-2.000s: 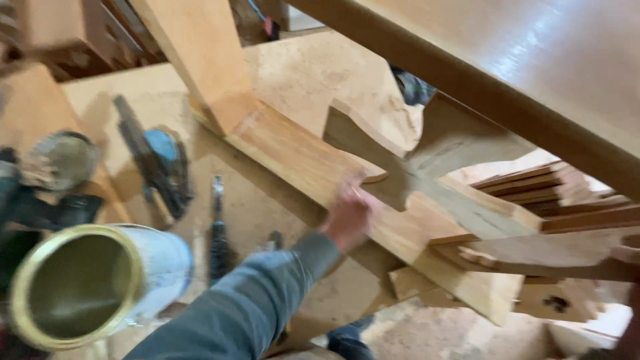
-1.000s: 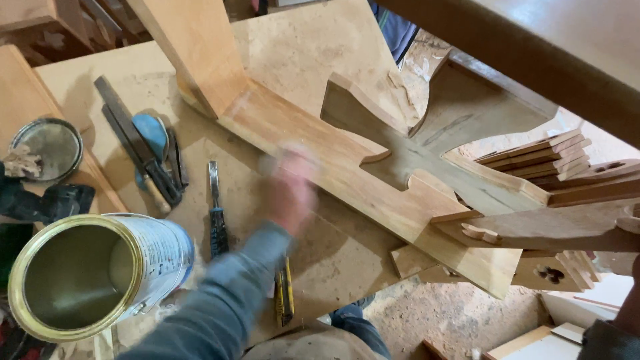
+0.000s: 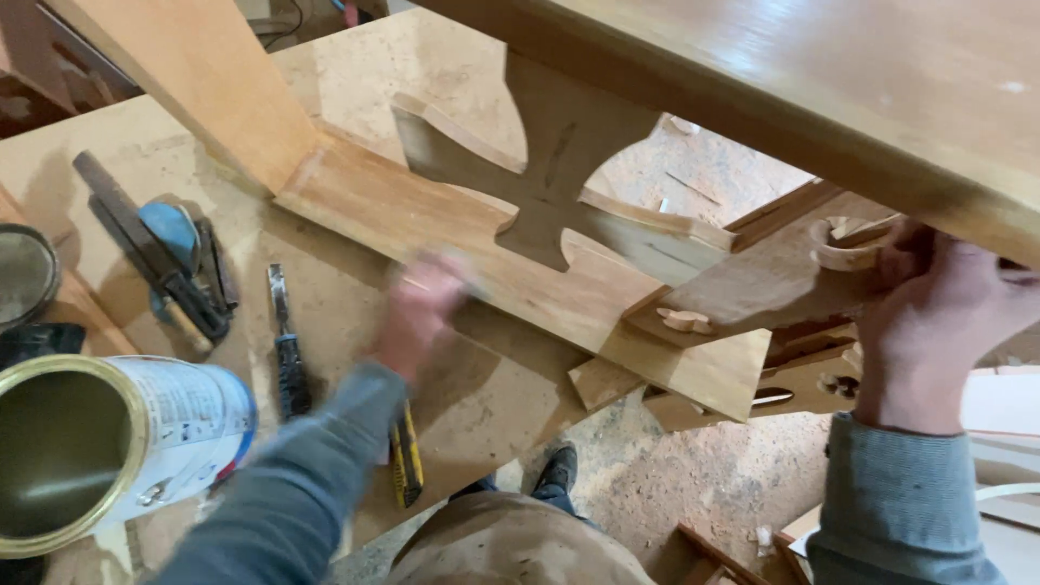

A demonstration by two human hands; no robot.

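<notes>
Blurred by motion, my left hand (image 3: pixel 422 301) is at the lower edge of a wooden rail (image 3: pixel 455 236); something pale shows at its fingertips, too unclear to name. A flared wooden cross piece (image 3: pixel 544 179) is set in the same wooden frame. At the right, my right hand (image 3: pixel 926 325) grips the frame by the underside of its broad top board (image 3: pixel 812 97), with some fingers hidden. A curved wooden part (image 3: pixel 845 248) is beside those fingers. A small carved piece (image 3: pixel 684 320) is on the slanted board below the cross.
On the workbench (image 3: pixel 341 73) are a chisel (image 3: pixel 286 349), a yellow-and-black utility knife (image 3: pixel 406 459), files (image 3: pixel 138 236) and a blue round object (image 3: pixel 171 231). An open metal can (image 3: pixel 179 431) stands lower left. Cut wooden parts (image 3: pixel 796 378) and a sawdust-strewn floor (image 3: pixel 674 463) lie beyond the bench edge.
My right hand has come into view at the right, on the frame. My left hand has moved along the rail, toward its lower edge. The view has shifted.
</notes>
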